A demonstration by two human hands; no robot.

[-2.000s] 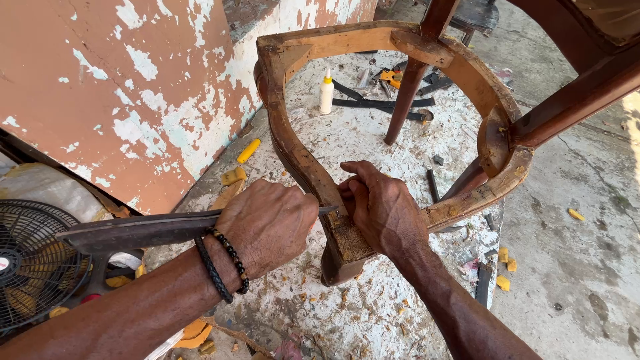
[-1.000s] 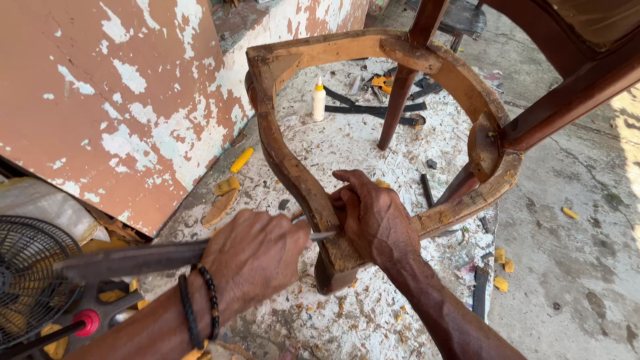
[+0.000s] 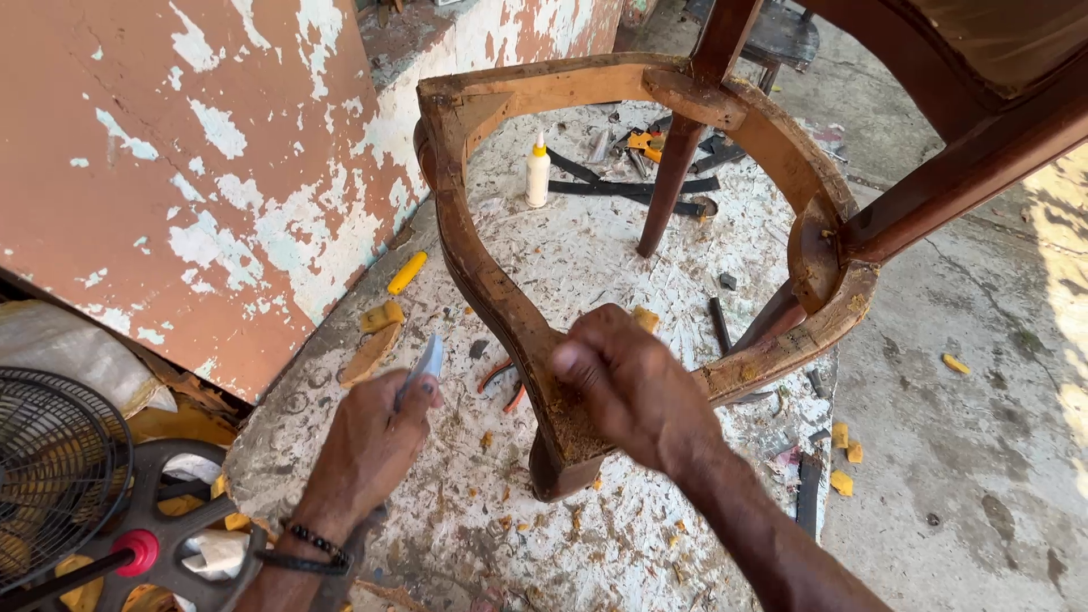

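A wooden chair frame (image 3: pixel 501 289) with an open seat and dark reddish legs stands on a surface spattered with white paint. My left hand (image 3: pixel 374 438), with two dark bracelets at the wrist, grips a knife whose short blade (image 3: pixel 429 361) points up, apart from the frame and to its left. Curled above the front corner of the seat rail is my right hand (image 3: pixel 633 387); whether something is between its fingers is hidden. Brown crumbs (image 3: pixel 578 425) lie on that corner. Orange-handled pliers (image 3: pixel 512 395) lie partly behind the rail.
A glue bottle (image 3: pixel 537 177), black strips (image 3: pixel 629 189) and a yellow-handled tool (image 3: pixel 648 143) lie beyond the seat ring. Yellow foam pieces (image 3: pixel 381 316) and a yellow handle (image 3: pixel 407 273) are at the left, near a peeling wall (image 3: pixel 212 170). A fan (image 3: pixel 55 476) stands lower left.
My left hand has drawn back left from the front corner of the frame, with the blade now apart from the wood. My right hand has stayed near that corner.
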